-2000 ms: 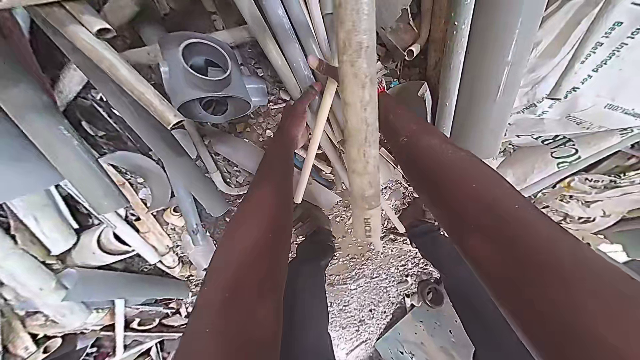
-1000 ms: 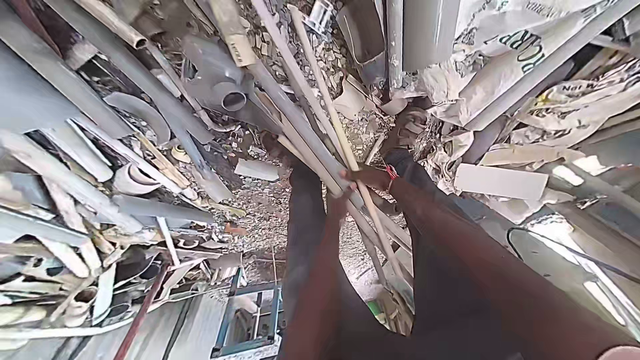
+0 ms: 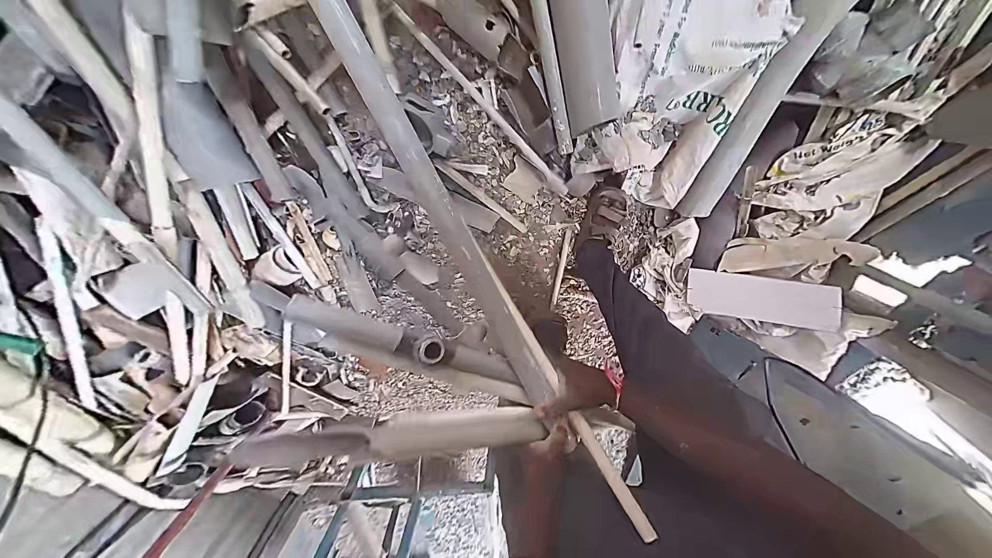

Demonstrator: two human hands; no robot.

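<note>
My right hand [image 3: 580,387], with a red band at the wrist, closes round the lower end of a long grey plastic pipe [image 3: 438,198] and a thin cream pipe [image 3: 612,477]. Close against it, my left hand [image 3: 552,443] is at the ends of several pipes that fan out leftward. Among them are a pale wide pipe [image 3: 457,430] and a grey pipe with an open end [image 3: 345,322]. The overlapping pipes and blur partly hide the fingers of both hands.
Heaped plastic pipes and offcuts [image 3: 147,256] cover the left side. Printed sacks [image 3: 697,85], a wide grey pipe [image 3: 585,62] and a flat pale piece [image 3: 763,298] lie at the right. Chips litter the ground by my foot [image 3: 606,209]. A blue metal frame [image 3: 411,504] stands at the bottom.
The long pipes held together a second ago now spread apart, several pointing left. Two seconds ago both hands were farther forward, behind an upright pipe. The view has turned.
</note>
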